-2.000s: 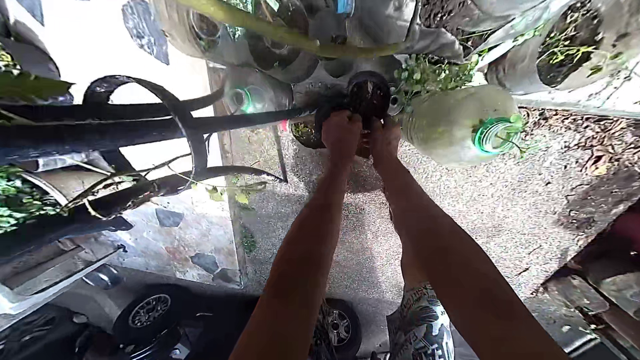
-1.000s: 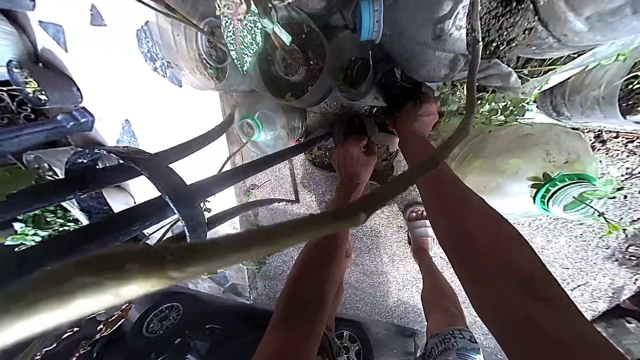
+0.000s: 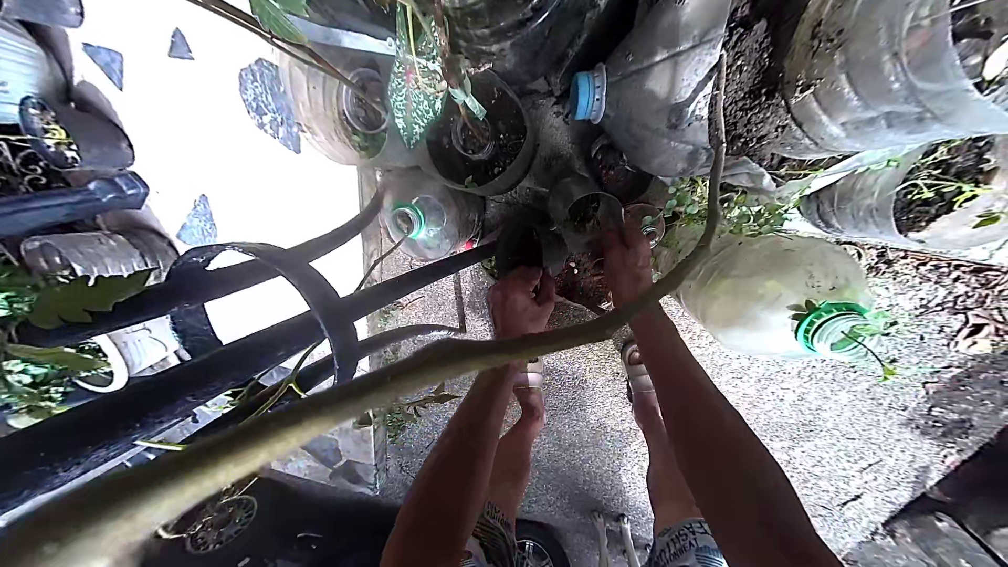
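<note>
My left hand grips the near rim of a small black plastic pot. To its right, my right hand has its fingers at the near edge of another small container with soil; whether they close on it is hard to tell. Reddish-brown matter shows between the two hands. Just beyond stands a larger round planter with dark soil. A clear bottle with a green neck ring lies left of the black pot.
A thick branch crosses in front of both forearms. Black metal bars with a ring reach in from the left. A large clouded bottle lies at the right, and a blue-capped bottle lies beyond. Both feet stand on the rough pavement.
My hands, close together two seconds ago, are now apart, with the black pot at the left one. The view has moved closer to the containers.
</note>
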